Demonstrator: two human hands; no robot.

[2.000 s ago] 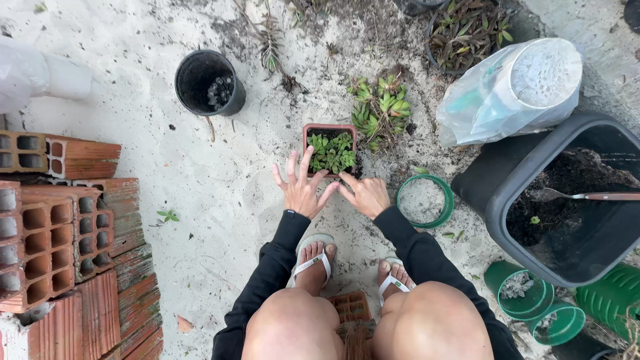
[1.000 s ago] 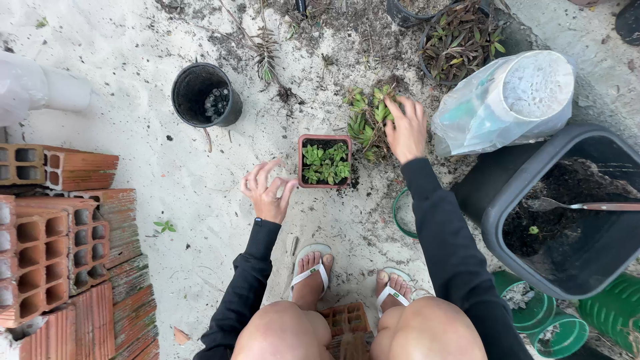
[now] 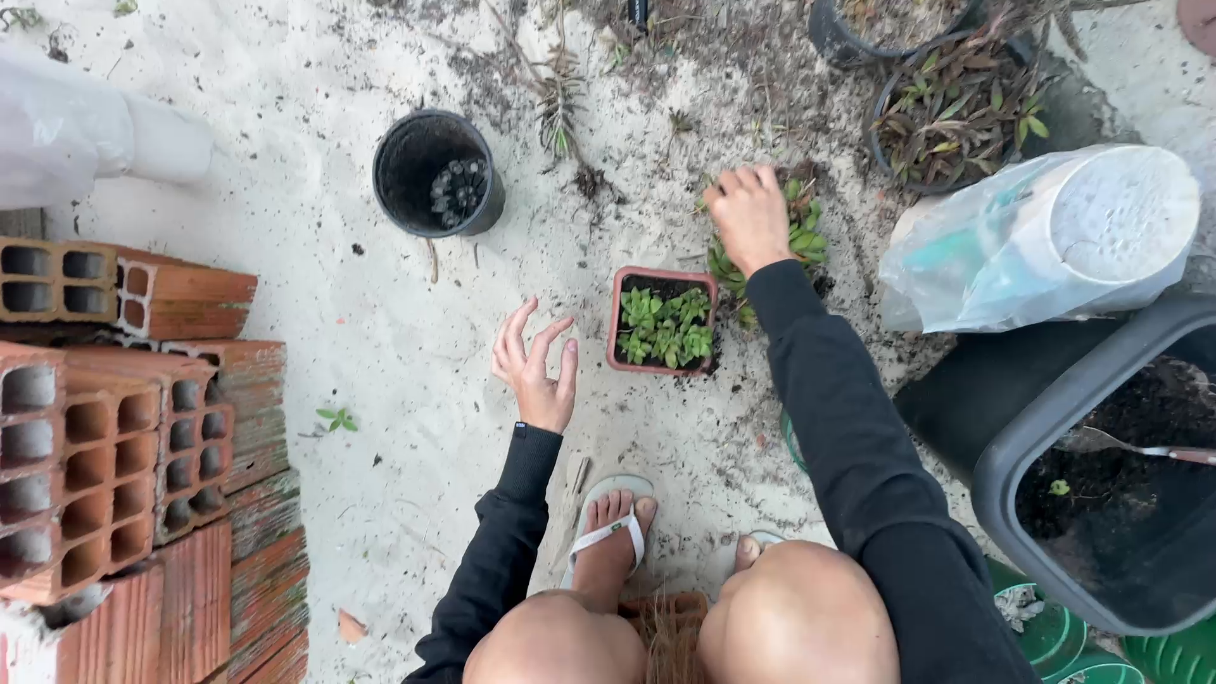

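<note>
A square terracotta-coloured pot [image 3: 663, 367] of dark soil and small green plants [image 3: 665, 325] stands on the sand. Left of it my left hand [image 3: 538, 366] hovers with fingers apart and nothing in them. My right hand [image 3: 750, 217] is over the far left part of a pile of uprooted leafy plants [image 3: 806, 233], beyond the pot and to its right. Its fingertips are curled, and whether they grip a stem is hidden. An uprooted plant [image 3: 560, 123] lies on the sand farther off.
Hollow clay bricks [image 3: 104, 465] are stacked at left. A black round pot [image 3: 489, 195] stands beyond my left hand. At right are a bag-wrapped white container [image 3: 1054, 237], a large dark planter [image 3: 997, 465] with soil and a hand fork [image 3: 1164, 453], green pots [image 3: 1064, 646] and potted plants [image 3: 950, 123].
Both hands were at the square pot's near edge two seconds ago. My left hand has moved off to the left, my right hand out to the plant pile, then toward its left side.
</note>
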